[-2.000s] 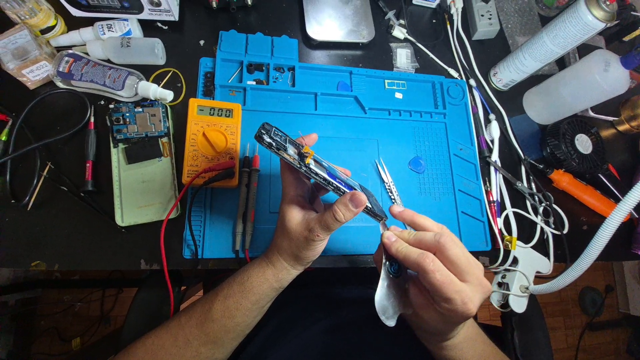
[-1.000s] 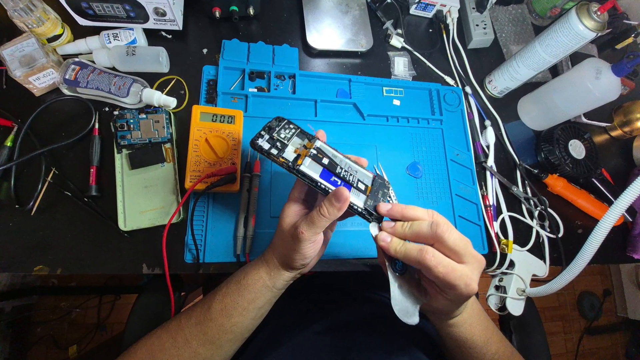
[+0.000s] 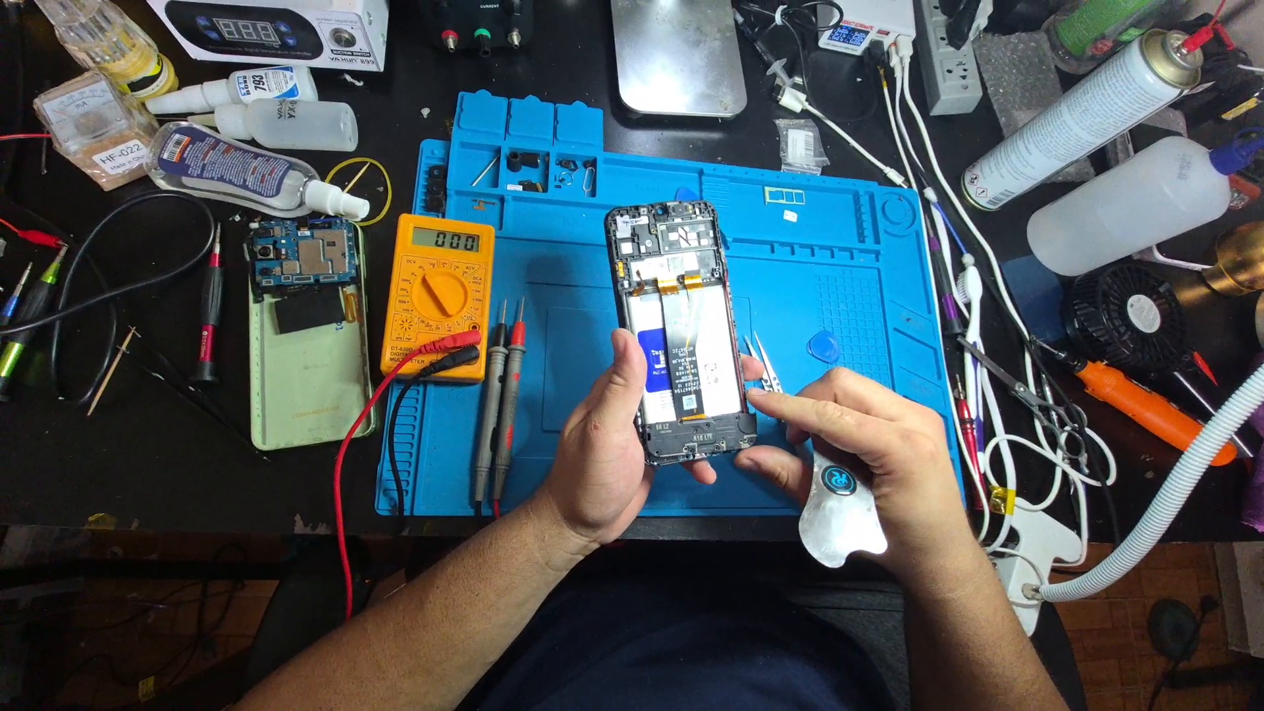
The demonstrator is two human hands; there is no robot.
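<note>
An opened smartphone, its battery and flex cables exposed, is held nearly upright over the blue silicone repair mat. My left hand grips it from the left and from behind. A thin metal pry tool with a round blue logo hangs from my right hand, whose fingertips are at the phone's lower right edge. Tweezers lie on the mat just behind those fingers, partly hidden. A blue plastic pick lies farther right.
At the left are an orange multimeter, its probes, and a light green phone cover with a circuit board. Bottles stand behind. At right are scissors, white cables, a small black fan and a spray can.
The phone has turned from a slanted hold to nearly upright, its open inside now facing the camera. My right hand has shifted slightly, still with the pry tool.
</note>
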